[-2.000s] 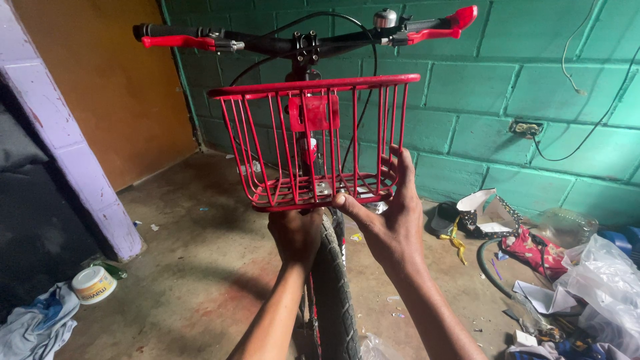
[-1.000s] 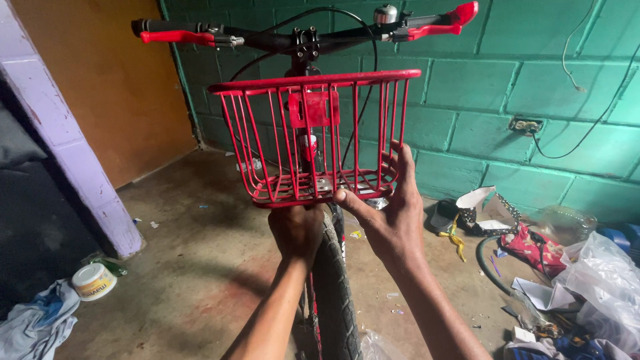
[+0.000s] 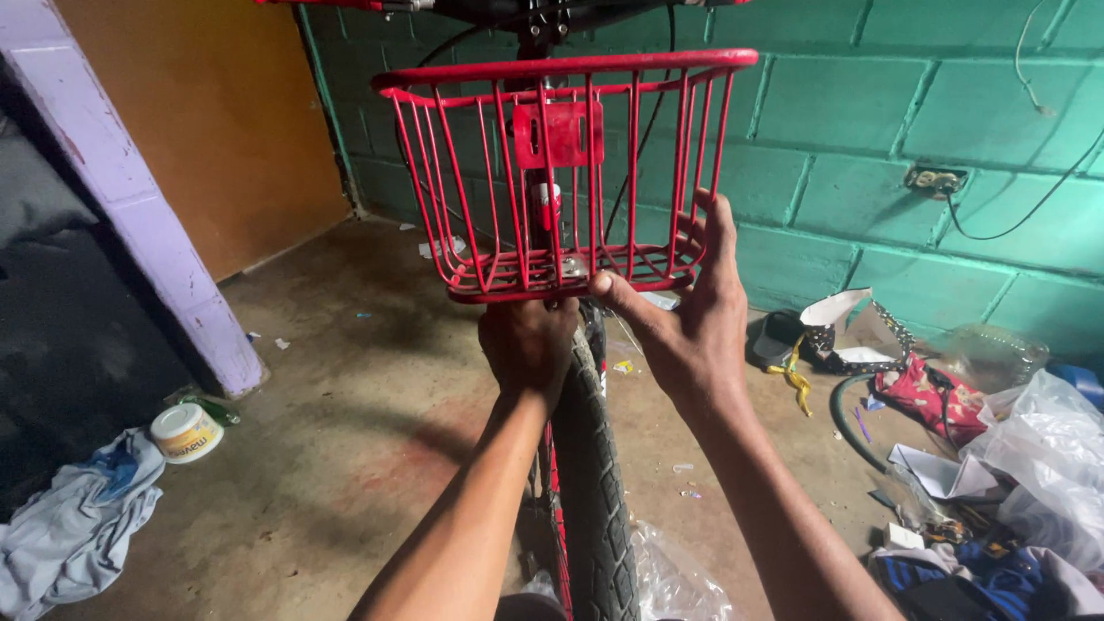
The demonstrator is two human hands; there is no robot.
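Note:
A red wire bicycle basket [image 3: 634, 172] stands in front of the handlebar stem [image 3: 539, 30], above the front tyre [image 3: 595, 466]. A red plate [image 3: 561, 134] with slots shows at its back, and a small metal piece [image 3: 569, 266] lies on its wire floor. My right hand [image 3: 703, 315] grips the basket's lower right corner, thumb at the front bottom rim and fingers behind the side wires. Under the basket floor, beside the tyre, is my left hand [image 3: 528, 345] with its fingers curled; what they hold is hidden.
Cloths [image 3: 82, 517] and a white plastic tub [image 3: 185, 431] lie on the floor at left, near a lilac post [image 3: 147, 207]. Clear plastic bags [image 3: 1048, 448], a red patterned cloth [image 3: 931, 397] and a hose [image 3: 849, 423] lie at right. A wall socket [image 3: 936, 181] has a cable plugged in.
The view has tilted down, so the handlebar now sits at the top edge. Both hands keep about the same places on and under the basket.

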